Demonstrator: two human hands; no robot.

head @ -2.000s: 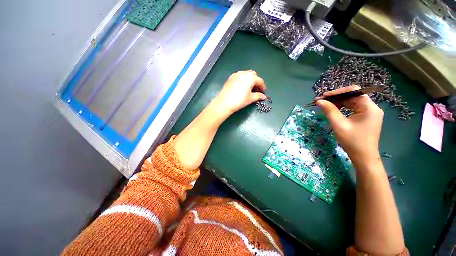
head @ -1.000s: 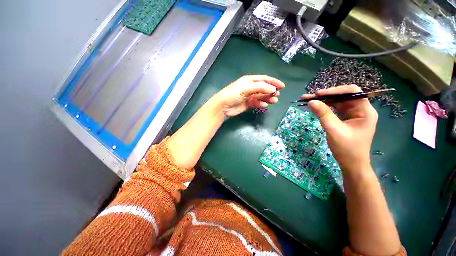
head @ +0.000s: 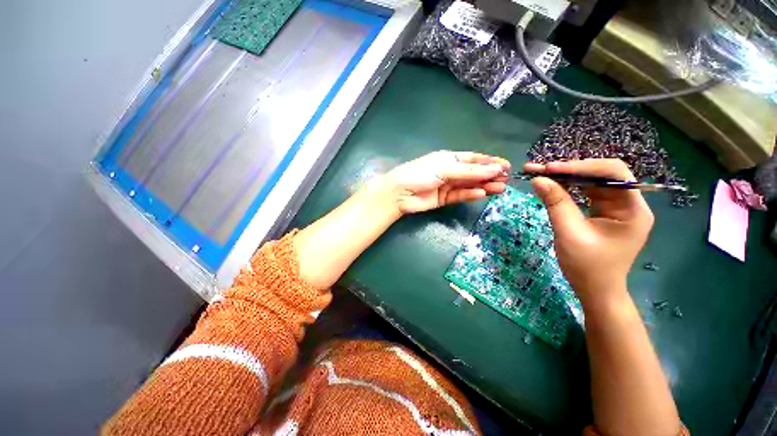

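My right hand (head: 596, 221) holds the dark tweezers (head: 609, 181) nearly level, with the tip pointing left. My left hand (head: 443, 181) is raised palm up above the far corner of the circuit board, thumb and fingertips together at the tweezers' tip. Something tiny seems to be between the left fingertips, too small to make out clearly. The green circuit board (head: 516, 268) lies on the dark green bench in front of me, its right part under my right hand. The heap of small components (head: 596, 134) lies beyond the board, partly behind my right hand.
A pale frame with blue inner border (head: 215, 255) is at left, with a second green board (head: 256, 24) at its far end. Component bags (head: 486, 51), a grey cable (head: 596, 92) and a beige box (head: 673, 94) are at the back. A pink slip (head: 728, 220) and stray components (head: 660, 305) are at right.
My left hand has moved right from the small component pile, turned palm up and met the tweezers' tip. My right hand has stayed near the board's far edge.
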